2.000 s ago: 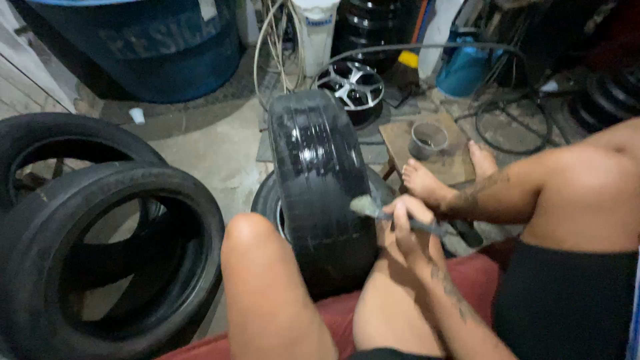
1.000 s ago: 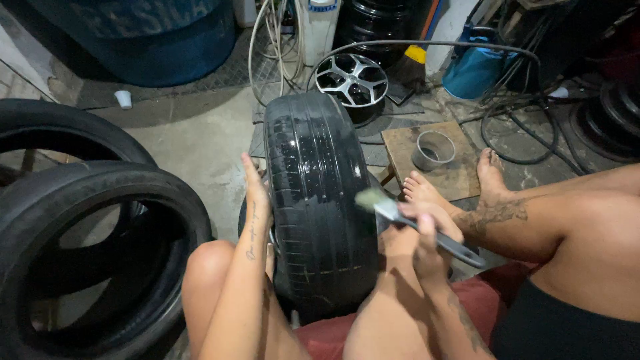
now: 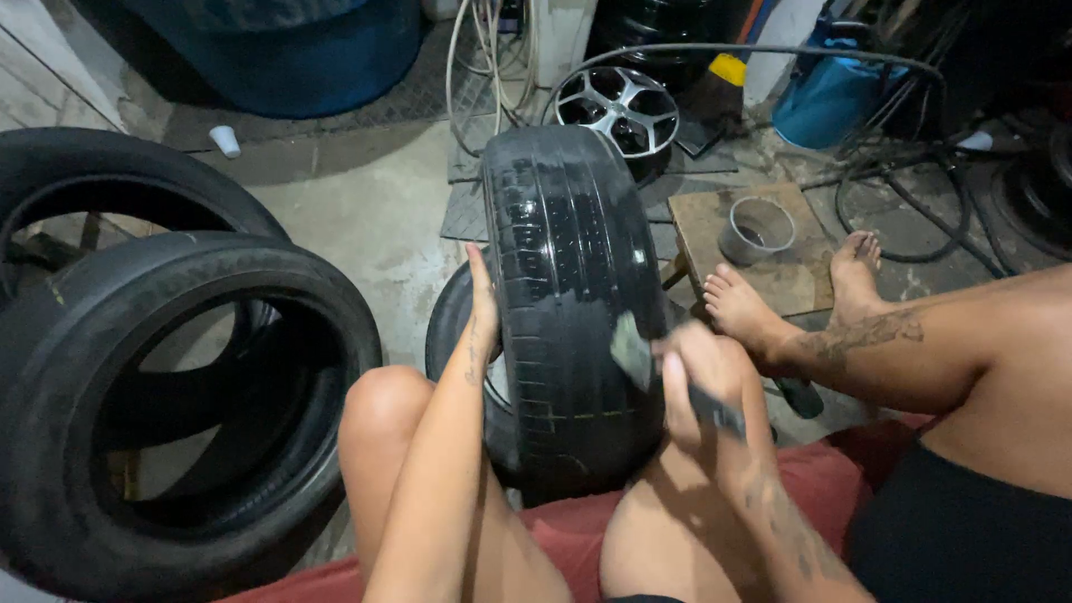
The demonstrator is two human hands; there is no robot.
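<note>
A black rubber tire (image 3: pixel 569 276) stands upright between my knees, its upper tread wet and glossy and its lower tread duller. My left hand (image 3: pixel 483 293) lies flat against the tire's left sidewall, fingers pointing up. In my right hand (image 3: pixel 703 368) is a paintbrush (image 3: pixel 634 350), blurred by motion, its pale bristles at the right part of the tread. Behind and below the upright tire, another tire (image 3: pixel 444 327) is partly hidden. A clear plastic tub (image 3: pixel 758 231) with some dark liquid rests on a small wooden stool (image 3: pixel 804 280) to the right.
Two loose tires (image 3: pixel 335 293) lie at the left. An alloy wheel (image 3: pixel 617 113), a black hose (image 3: pixel 938 243) and a blue container (image 3: pixel 825 105) are at the back. Another person's legs (image 3: pixel 930 343) reach in from the right, with one foot at the stool. A large blue tub (image 3: pixel 318 67) stands back left.
My left hand, out of view two seconds ago, is now against the tire's side. The brush has moved from beside the tire onto its tread since one second ago. The wet area reaches lower.
</note>
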